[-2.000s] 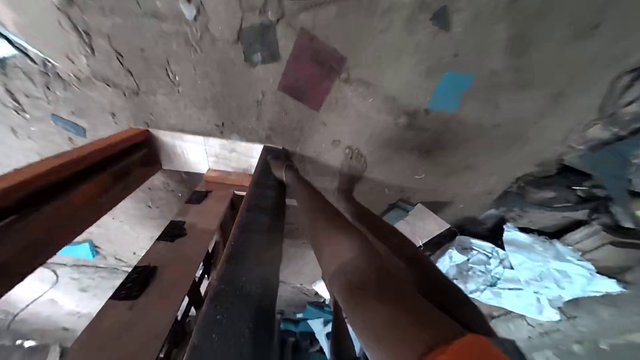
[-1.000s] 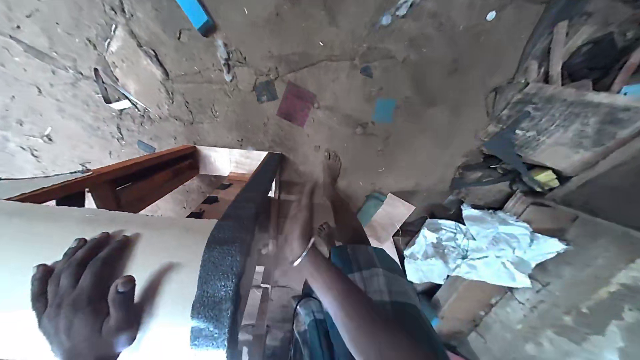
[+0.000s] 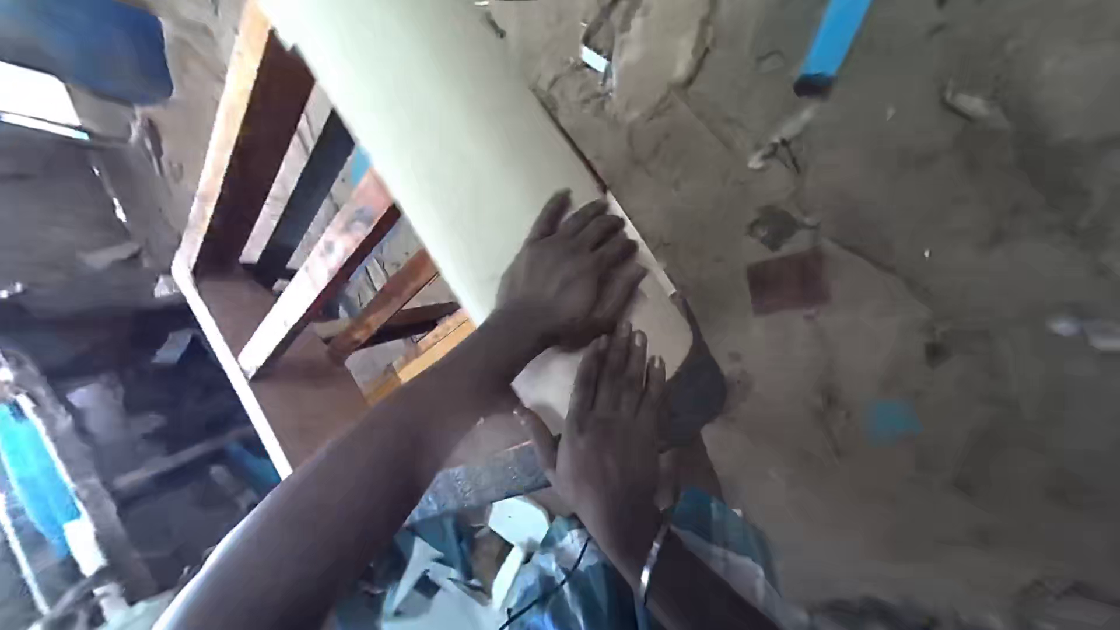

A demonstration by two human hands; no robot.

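A long cream-coloured sheet or panel (image 3: 437,114) lies over one side of a wooden frame (image 3: 306,385) with reddish-brown bars. My left hand (image 3: 569,271) rests flat on the panel near its lower end, fingers spread and pointing up and right. Just below it, my right hand (image 3: 612,429), with a bracelet at the wrist, lies palm down at the panel's end, fingertips close to the left hand. Neither hand grips anything. A dark, rough-looking strip (image 3: 481,481) shows left of the right hand, partly hidden by it.
Bare, uneven ground holds a dark red square piece (image 3: 787,282), a blue piece (image 3: 892,420) and a blue strip (image 3: 836,39). White and blue scraps (image 3: 521,525) lie at the bottom. Dark clutter and a bright blue object (image 3: 35,472) are on the left.
The cream panel, partly in view one second ago, now shows at greater length. My right hand has come up from beside my legs to the panel's end, near my left hand. The view has turned.
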